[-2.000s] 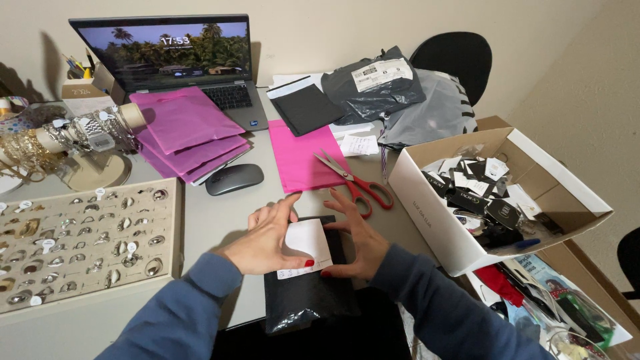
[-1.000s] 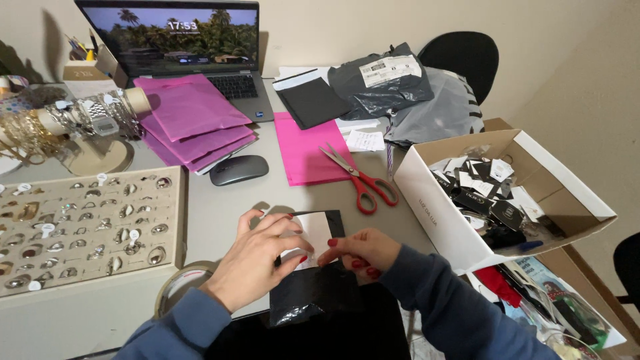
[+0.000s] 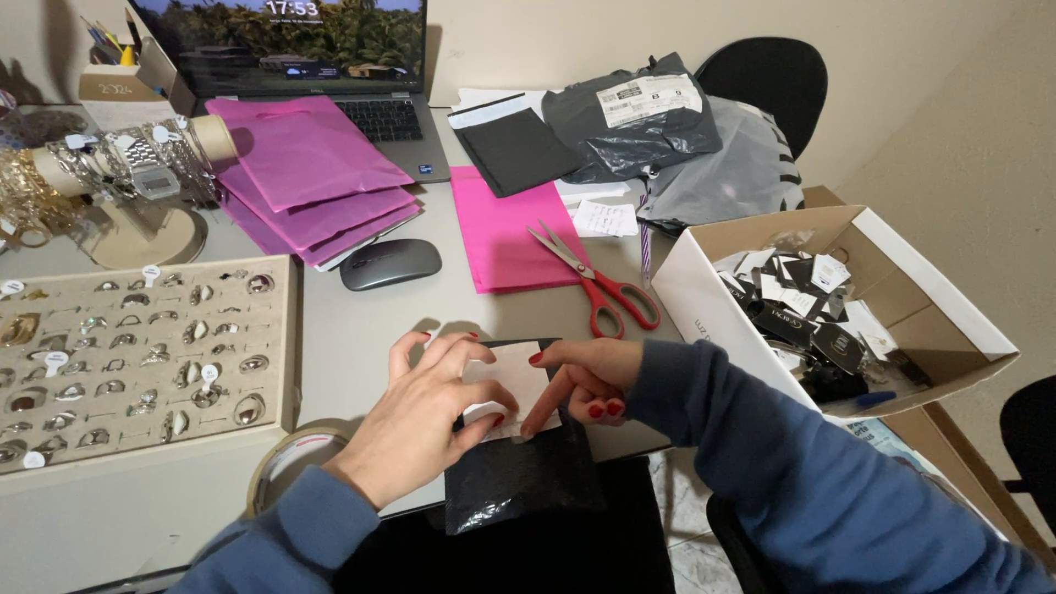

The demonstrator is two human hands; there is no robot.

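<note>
A black plastic mailer lies at the table's front edge, its lower part extending past the edge. On its upper part is a white paper slip. My left hand rests over the slip's left side, fingers spread and bent, fingertips on the paper. My right hand touches the slip's right side and lower edge with thumb and index finger, its other fingers curled. Neither hand is plainly closed around anything. Red-handled scissors lie partly open beyond my right hand, partly over a pink plastic bag.
Left stand a ring display tray, a tape roll and a bracelet stand. Behind are a mouse, purple bags, a laptop and dark mailers. An open carton of tags stands right.
Both hands have shifted on the slip; two seconds ago they framed it from either side with thumbs near its lower edge. The tape roll, hidden at first, now shows beside my left wrist.
</note>
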